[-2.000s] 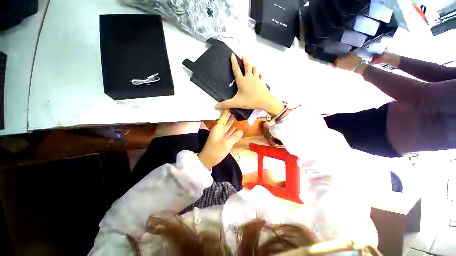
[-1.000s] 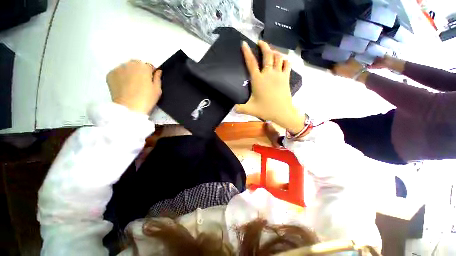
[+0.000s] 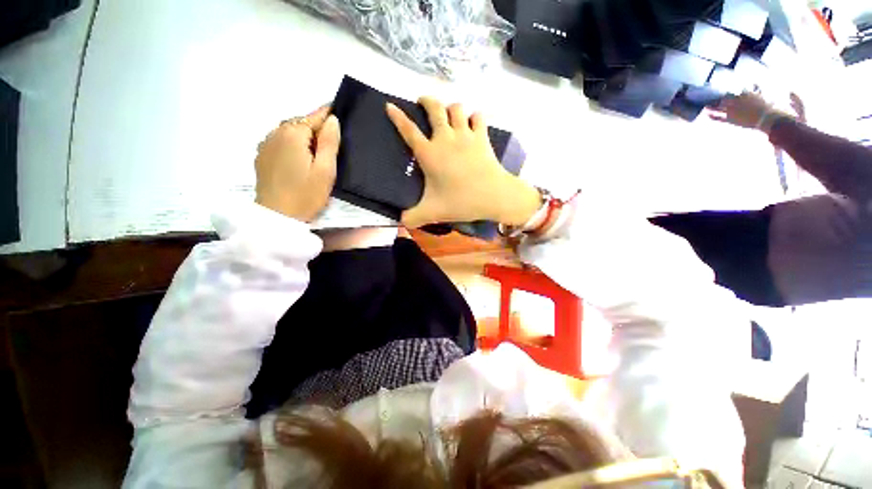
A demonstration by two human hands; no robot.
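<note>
A black box (image 3: 371, 143) with small pale lettering lies tilted at the near edge of the white table. The black tray and the dotted lid now overlap almost fully, and no cable shows. My left hand (image 3: 296, 170) grips the box's left end, thumb on top and fingers curled. My right hand (image 3: 464, 170) lies spread over the lid, thumb at its near edge, holding its right part. The far right end of the box shows past my fingers, with a pale greyish face. How far the tray sits inside the lid is hidden.
A clear bag of cables (image 3: 421, 33) lies at the back. Black boxes (image 3: 545, 36) are piled at the back right, where another person's hand (image 3: 746, 110) reaches. A red stool (image 3: 540, 320) stands below the table edge. Dark boxes lie at the far left.
The tray with the white cable, first lying flat at the left, was taken by my left hand and brought into the lid. The cable is now hidden. The other person's hand moved right.
</note>
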